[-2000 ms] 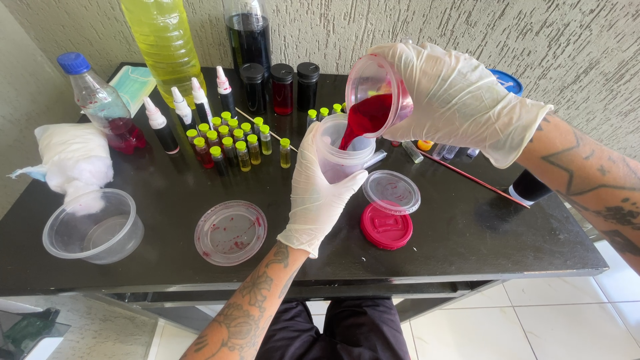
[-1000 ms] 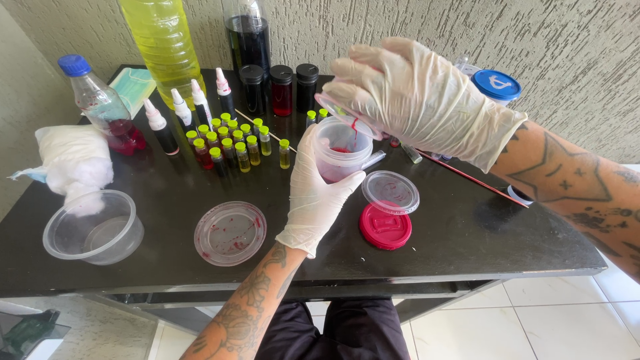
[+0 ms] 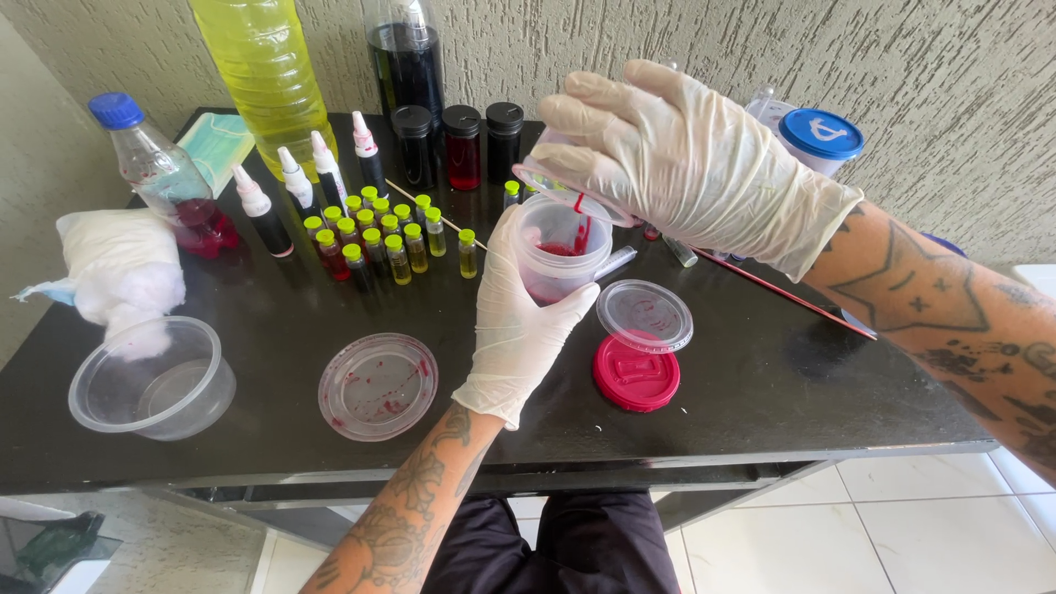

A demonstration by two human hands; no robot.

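My gloved left hand (image 3: 528,330) is wrapped around a translucent plastic jar (image 3: 563,260) with red liquid in its bottom. Above the jar, my gloved right hand (image 3: 635,148) grips a clear plastic cup (image 3: 540,177), tipped so that a thin red stream runs from its rim into the jar. The palm hides most of the cup. In front of the jar, a clear lid (image 3: 645,309) with red smears rests partly over a red screw lid (image 3: 635,379). Another smeared clear lid (image 3: 378,388) lies left of my left wrist.
Small vials with green caps (image 3: 396,260) stand behind my left hand, beside white-tipped dropper bottles (image 3: 260,210). An empty clear tub (image 3: 157,388), cotton wool (image 3: 124,264) and a blue-capped bottle (image 3: 173,181) are at left. Behind are black-lidded jars (image 3: 462,148); a blue-lidded container (image 3: 819,140) stands right.
The cup in my right hand has been tipped further over the jar, and its thick red pour has thinned to a narrow stream. My left hand has stayed around the jar.
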